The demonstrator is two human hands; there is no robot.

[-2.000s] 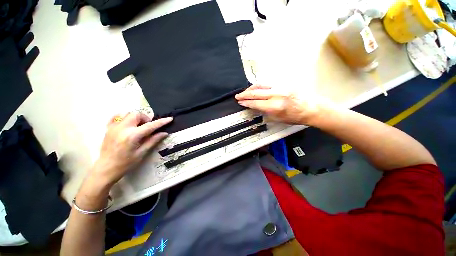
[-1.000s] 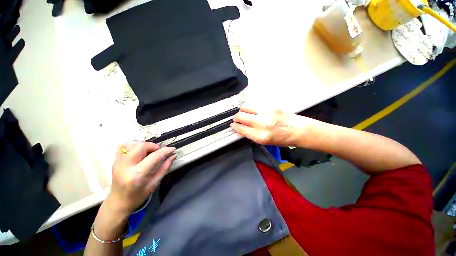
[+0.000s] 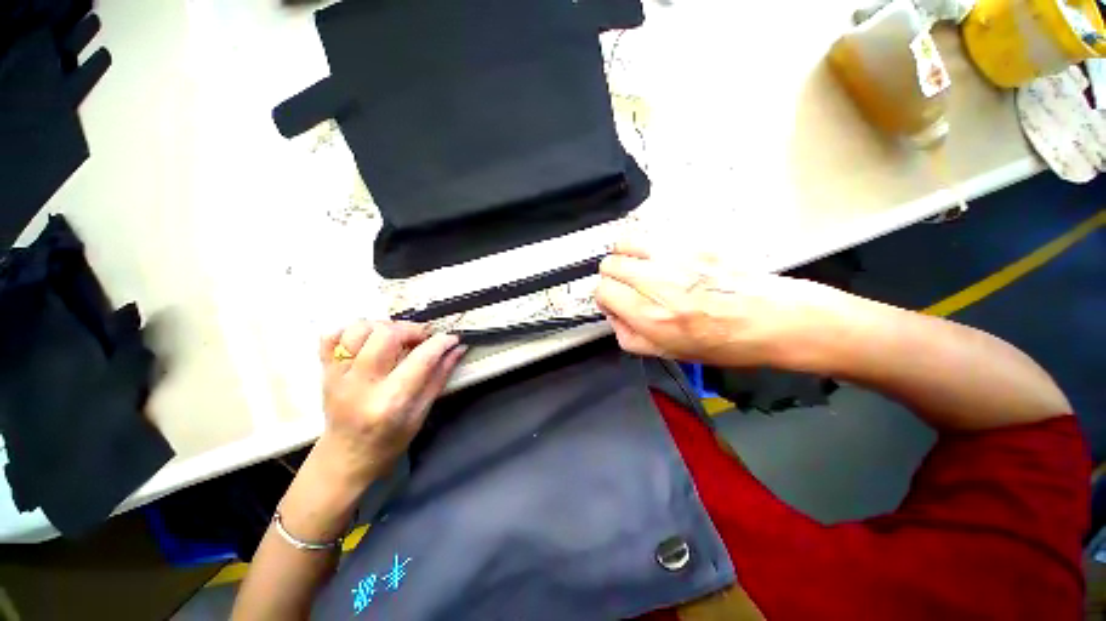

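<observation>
A black lining panel [image 3: 479, 115] with a short tab at each side lies on the table in front of me, its near edge folded up. Two narrow black strips lie between it and the table edge. The farther strip [image 3: 516, 289] lies flat, its right end at my right fingertips. My left hand [image 3: 382, 376] pinches the left end of the nearer strip [image 3: 528, 329]. My right hand [image 3: 667, 303] pinches its right end. The nearer strip looks slightly raised and bowed. The fingers hide both ends of it.
A glue bottle [image 3: 894, 75] with amber contents and a yellow glue pot [image 3: 1031, 39] stand at the far right, beside a stained white round piece [image 3: 1062, 125]. A black pile [image 3: 73, 388] lies at the near left, overlapping panels [image 3: 36, 115] behind it. The white table edge [image 3: 243, 459] runs before me.
My hands have left the panel and moved nearer the table edge to the strips. The panel's near edge is now folded over. The nearer strip, flat two seconds ago, is now held at both ends.
</observation>
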